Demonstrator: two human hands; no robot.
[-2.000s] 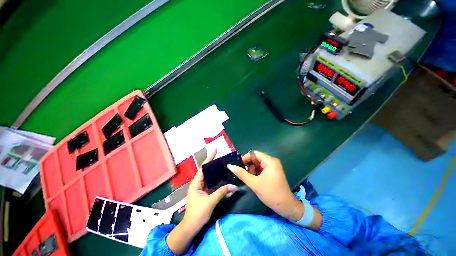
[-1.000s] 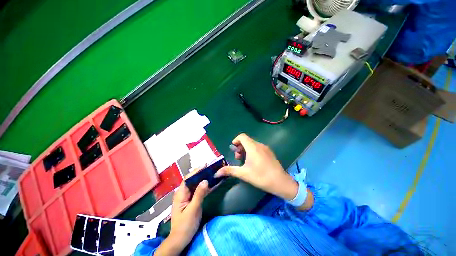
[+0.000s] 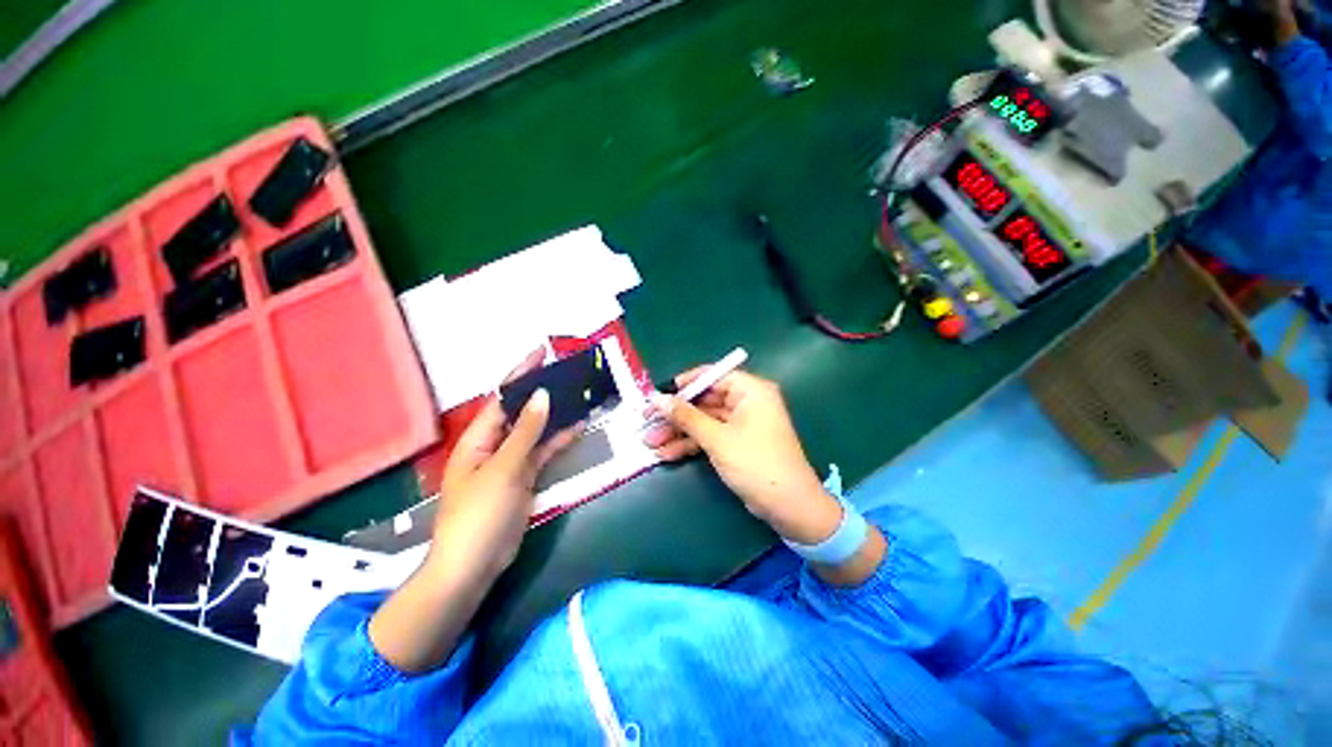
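Note:
A black display module [image 3: 573, 391] is in my left hand [image 3: 494, 464], held over a stack of white, grey and red adhesive sheets [image 3: 504, 314]. My left fingers close around its lower left side, thumb on its face. My right hand [image 3: 738, 435] grips pale tweezers [image 3: 713, 377] like a pen, just right of the module and over the sheets' right edge. The tweezers' tip is too small to make out. A white-edged strip with black rectangles [image 3: 190, 562] lies at lower left.
A pink-red tray [image 3: 336, 365] with several black screens stands left; a redder tray [image 3: 37, 657] shows at lower left. A power supply [image 3: 1008, 219], a black-ended lead [image 3: 785, 270] and a small circuit board [image 3: 780, 70] are on the green bench. A cardboard box [image 3: 1139, 380] and another person's blue sleeve [image 3: 1271, 190] are at right.
My right hand was without visible tweezers and now holds them. My left hand has turned the display module flatter and holds it over the sheets. The camera view has shifted.

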